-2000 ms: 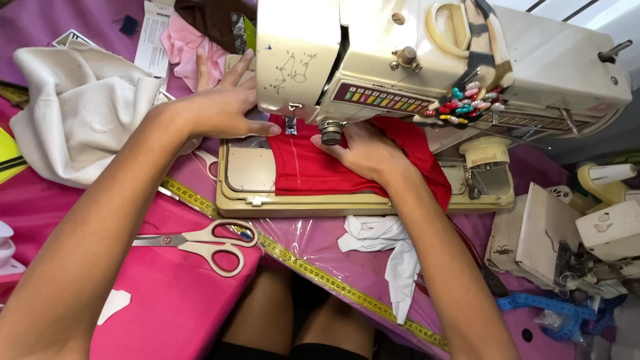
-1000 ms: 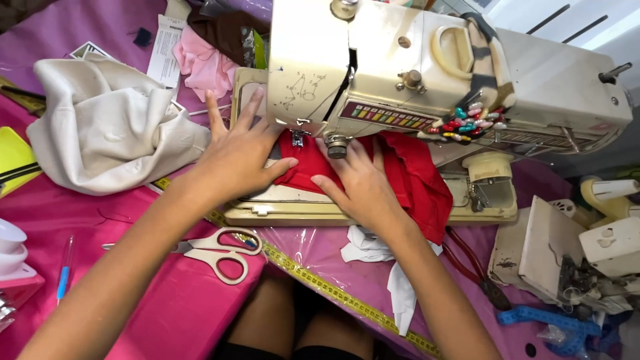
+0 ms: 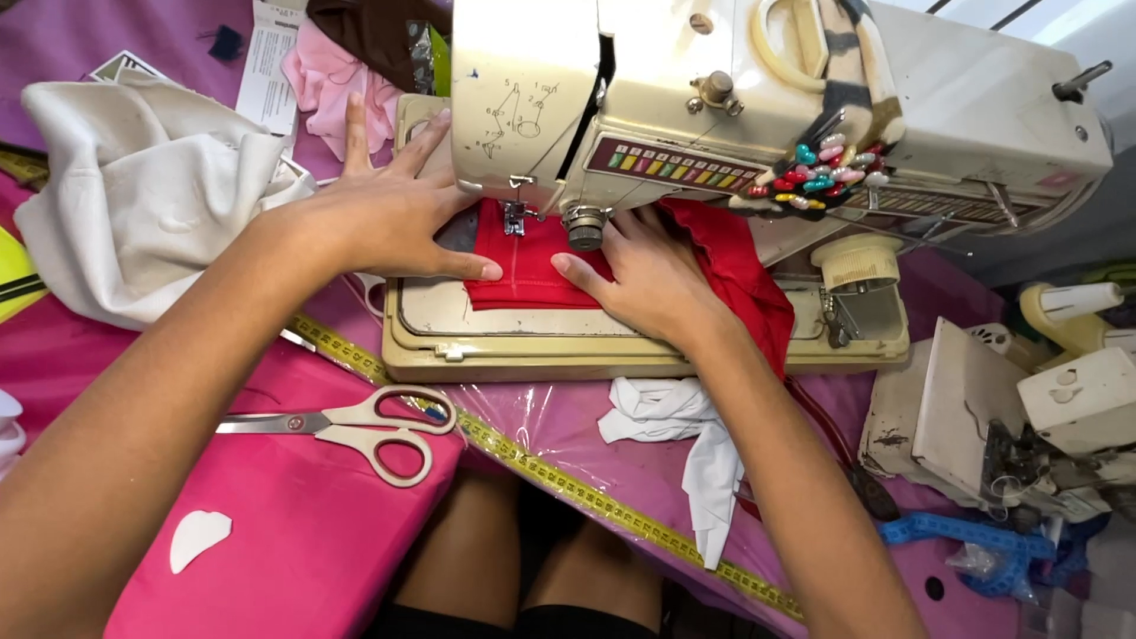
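A cream sewing machine (image 3: 967, 98) stands across the table, with red fabric (image 3: 550, 286) lying on its bed under the presser foot (image 3: 514, 218). A stitched line runs near the fabric's front edge. My left hand (image 3: 390, 213) is spread with fingers apart at the left end of the bed, its thumb tip on the red fabric's left edge. My right hand (image 3: 652, 266) rests flat on the fabric right of the foot, thumb out; its fingertips are partly hidden behind the machine head. Colourful pins (image 3: 825, 173) are stuck in a cushion strapped to the machine.
White-handled scissors (image 3: 382, 422) lie on pink material beside a yellow tape measure (image 3: 568, 484). Off-white fabric (image 3: 151, 195) is heaped at the left, and white cloth (image 3: 661, 413) lies before the machine. A blue tape measure (image 3: 976, 532) and machine parts (image 3: 941, 408) are at the right.
Two seconds ago my left fingers reached further left, off the bed; one second ago they were upon it. Less red fabric now shows left of the presser foot than two seconds ago.
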